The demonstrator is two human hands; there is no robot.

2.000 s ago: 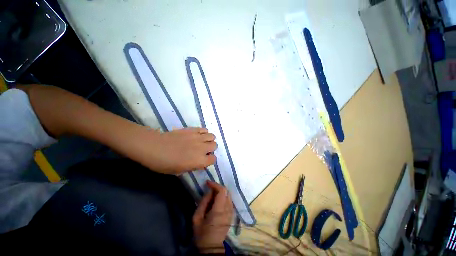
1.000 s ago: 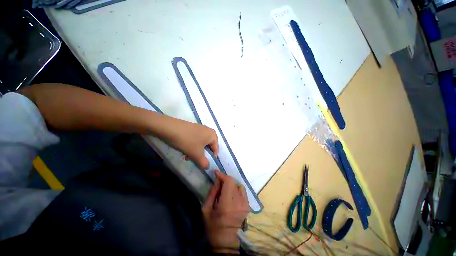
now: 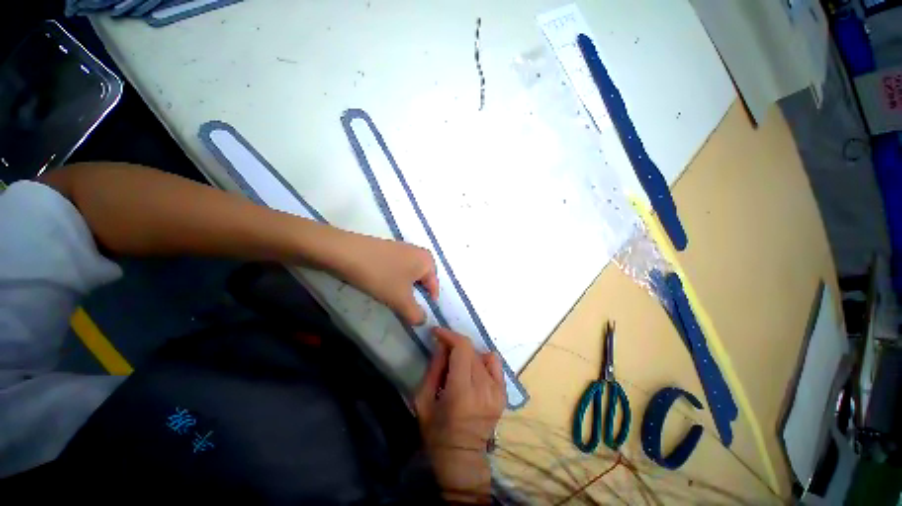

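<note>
A navy-edged band piece with a pale centre (image 3: 259,180) runs from the upper left under my left forearm to my hands. My left hand (image 3: 401,277) grips it near its lower end. My right hand (image 3: 463,380) is at that same end, thumb and fingertips pinched together; a needle or bead between them is too small to make out. A second band piece (image 3: 413,231) lies flat just right of my left hand, pale side up, its lower end beside my right fingers. Dark and reddish-brown threads (image 3: 564,464) drape along the near edge.
Green-handled scissors (image 3: 602,415), a C-shaped dotted navy piece (image 3: 653,427), a crinkled clear bag (image 3: 641,259), dotted navy strips (image 3: 633,148) and a yellow line (image 3: 722,346) lie right. A short dark thread (image 3: 480,64) lies at the top. A pile of band pieces (image 3: 158,10) sits top left.
My left hand has moved from lying over the pieces to gripping the left one near its end. My right hand has moved slightly up and right. The view has shifted.
</note>
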